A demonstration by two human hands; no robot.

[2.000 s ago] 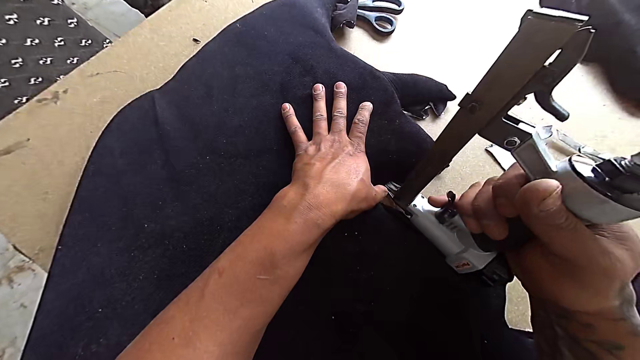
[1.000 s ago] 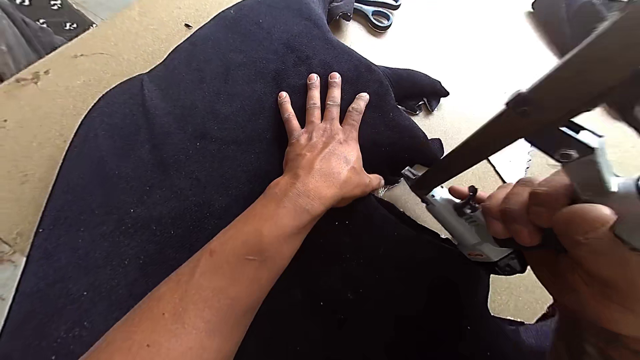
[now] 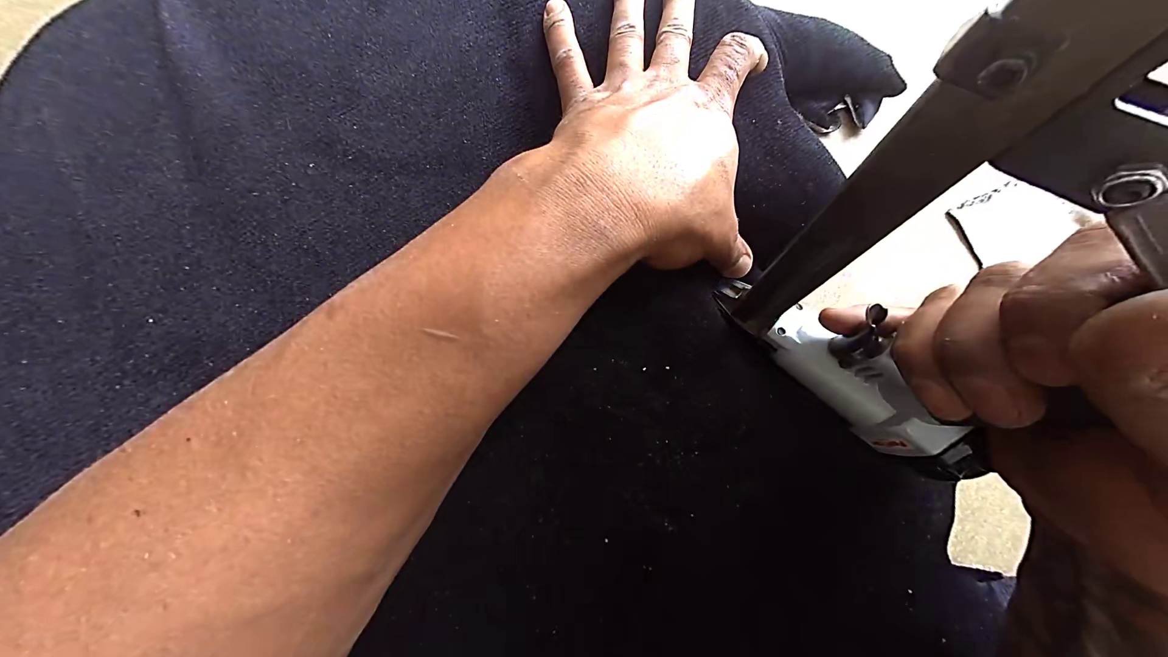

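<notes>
Dark navy fabric (image 3: 347, 155) covers most of the view. My left hand (image 3: 652, 151) presses flat on it with fingers spread, fingertips partly cut off at the top edge. At the right, my right hand (image 3: 1013, 338) grips the handle of a pneumatic hog ring or staple gun (image 3: 849, 392) with a silver body and a long dark magazine rail (image 3: 876, 205). The tool's jaws (image 3: 735, 290) rest at the fabric's edge, close beside my left thumb. Whether a fastener has gone in cannot be seen.
Light board or tabletop (image 3: 990, 525) shows past the fabric at the right. A folded, rolled flap of the fabric (image 3: 839, 68) sticks out at the top right. A pale piece with a dark edge (image 3: 1017, 214) lies behind the tool's rail.
The view has moved closer to the fabric, and the blue-handled scissors have left it. My left index finger is now more bent. The tool stays beside my left thumb.
</notes>
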